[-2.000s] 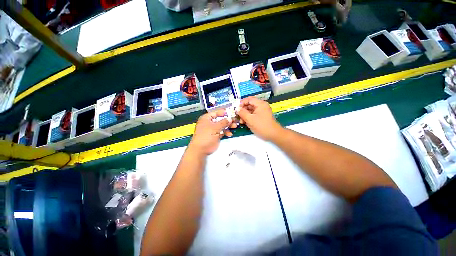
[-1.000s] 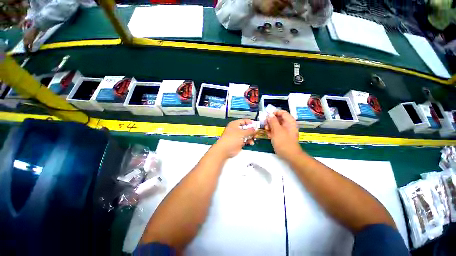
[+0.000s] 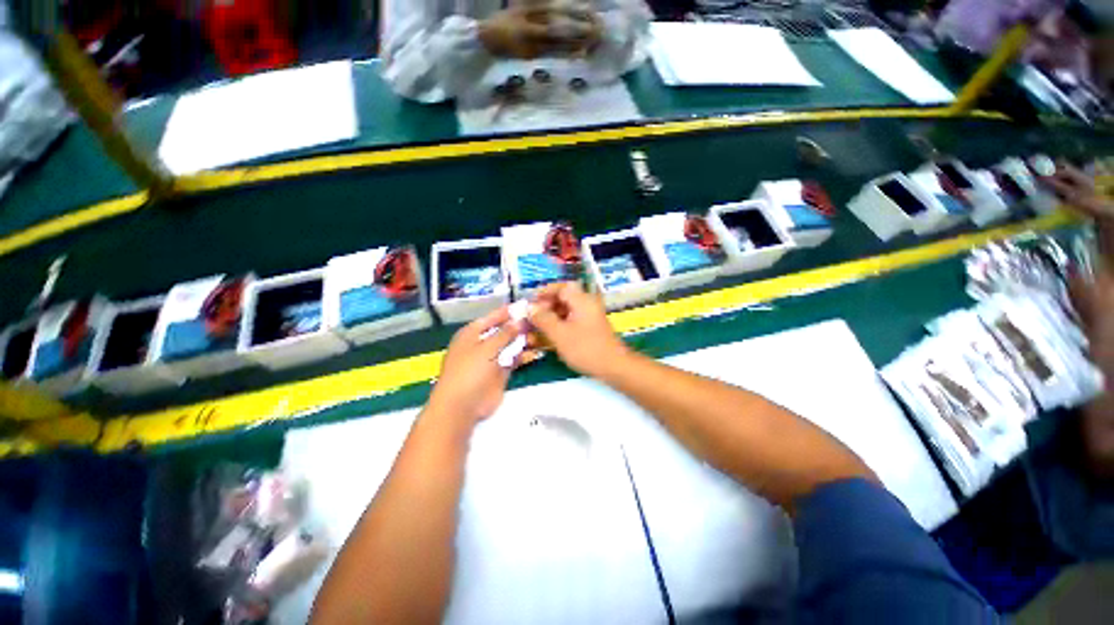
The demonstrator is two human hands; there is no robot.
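Note:
A small white accessory (image 3: 517, 330) is held between my two hands above the near edge of the white sheets. My left hand (image 3: 479, 358) grips it from the left. My right hand (image 3: 574, 327) has its fingertips bent at its upper end; whether they pinch it is blurred. A thin clear or silvery scrap (image 3: 561, 429) lies on the white sheet (image 3: 538, 525) below my hands. An open white box base (image 3: 469, 283) and a box lid (image 3: 545, 259) with a red-black watch picture stand on the belt just beyond my hands.
More bases and lids line the dark green conveyor (image 3: 403, 208) behind the yellow rail (image 3: 721, 293). A smartwatch (image 3: 645, 175) lies behind them. Bagged accessories (image 3: 263, 537) are at left, bagged straps (image 3: 959, 397) at right. A person in a pale coat (image 3: 422, 49) is opposite; another person's hand (image 3: 1081, 189) is far right.
The view has turned and shifted. The boxes sit differently relative to my hands. Both hands still work closely together at the white accessory, and the scrap remains on the sheet.

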